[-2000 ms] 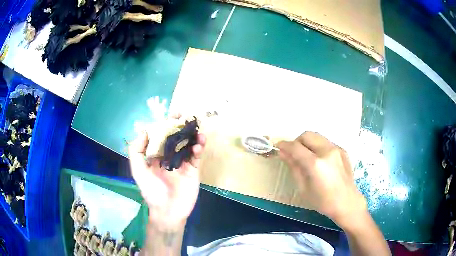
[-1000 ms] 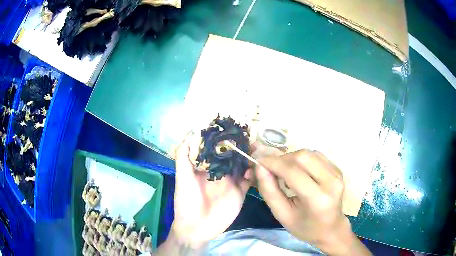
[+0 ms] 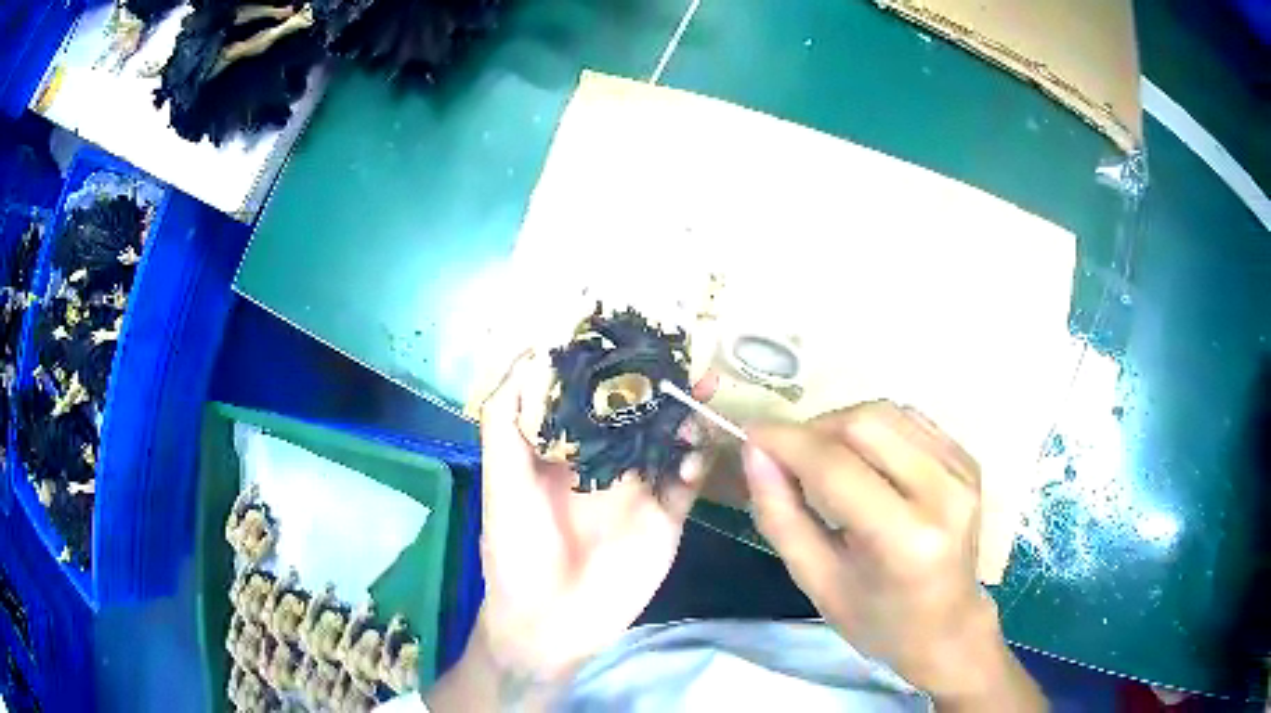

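My left hand holds a black ragged-edged piece palm-up, over the front left part of the work board. The piece has a beige centre with a hole, facing up. My right hand pinches a thin pale applicator stick. The stick's tip is at the right rim of the hole; whether it touches cannot be told. A small oval glue dish lies on the pale work board, behind my right hand's fingers.
A green tray with a whitish liner and rows of beige parts is at the lower left. A blue crate of black-and-beige parts is at the far left. Black pieces lie on a white surface at the upper left. Brown cardboard lies at the upper right.
The left hand has turned the black piece hole-up and moved right. The right hand has brought the stick from the dish to the hole, then from its centre to its right rim.
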